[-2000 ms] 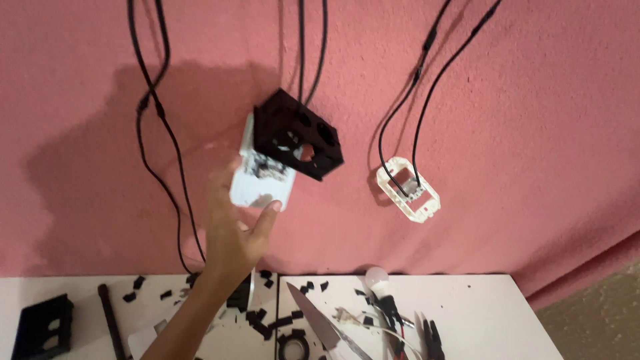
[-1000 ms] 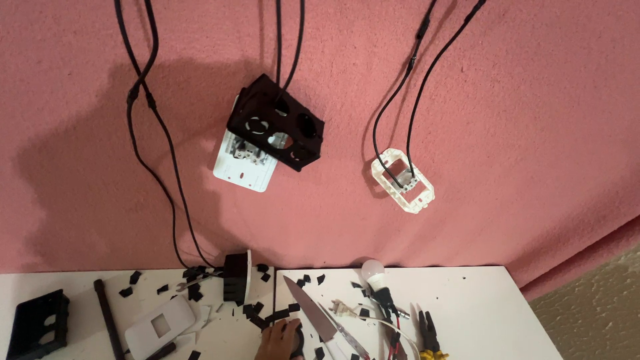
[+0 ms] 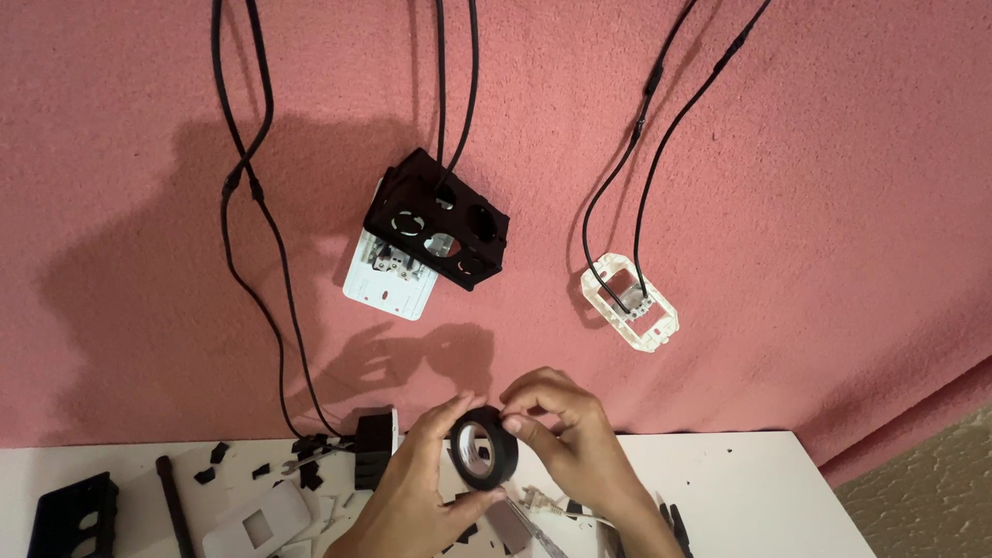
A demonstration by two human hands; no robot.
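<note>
Above the white table, my left hand (image 3: 422, 480) grips a roll of black electrical tape (image 3: 508, 449) by its rim. My right hand (image 3: 573, 442) pinches the roll's upper right edge between thumb and finger; whether a tape end is lifted there cannot be told. Higher up, a black plastic electrical box (image 3: 465, 225) hangs on two black wires, with a white switch or outlet plate (image 3: 387, 291) behind it. At the right, a cream mounting frame (image 3: 593, 291) with a wired module hangs on two more wires against the pink cloth.
On the white table (image 3: 744, 496) lie a second black box (image 3: 74, 519), a dark rod (image 3: 177, 508), a white cover plate (image 3: 260, 523), a small wrench (image 3: 302, 463), a screwdriver (image 3: 542, 536), a pale plug (image 3: 542, 500) and black scraps. Another wired black box (image 3: 374, 449) stands by the cloth.
A hand was at the hanging white plate two seconds ago, then low at the table a second ago. Now both my hands are raised with the tape roll between them.
</note>
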